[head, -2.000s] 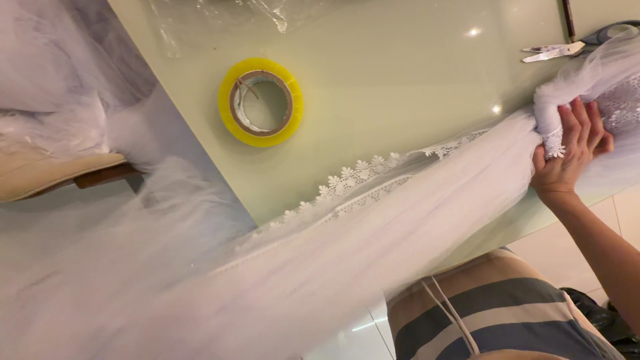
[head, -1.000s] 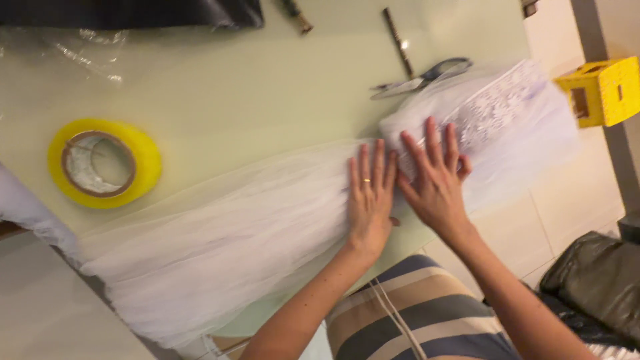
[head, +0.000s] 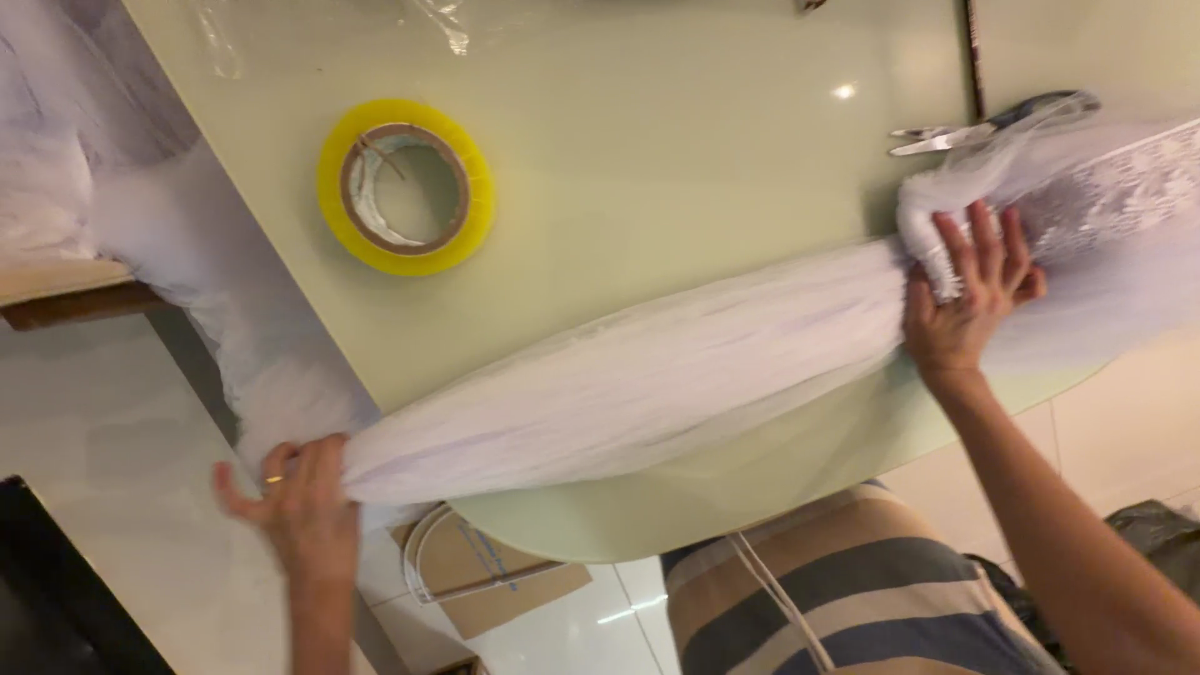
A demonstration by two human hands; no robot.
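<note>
White tulle fabric (head: 637,375) lies gathered in a long bundle across the pale green tabletop. My left hand (head: 305,502), with a ring on one finger, grips the bundle's narrowed end just past the table edge. At the other end my right hand (head: 975,286) rests on the bundle beside a folded roll of tulle, its fingers spread and pressing down. White floral lace (head: 1116,202) lies to the right of this hand. Scissors (head: 975,131) with dark handles lie above it, partly under sheer tulle. Some of the fabric beneath both hands is hidden.
A yellow roll of adhesive tape (head: 478,187) lies on the table (head: 656,187). Clear plastic film (head: 445,23) is at the top, and a thin dark stick (head: 975,56) near the scissors. More tulle (head: 178,206) drapes at left over a chair. A cardboard piece (head: 525,600) is on the floor.
One second ago both my hands were close together on the tulle near the lace. My left hand has moved far left to the bundle's end; the bundle is now narrower there. The view has shifted.
</note>
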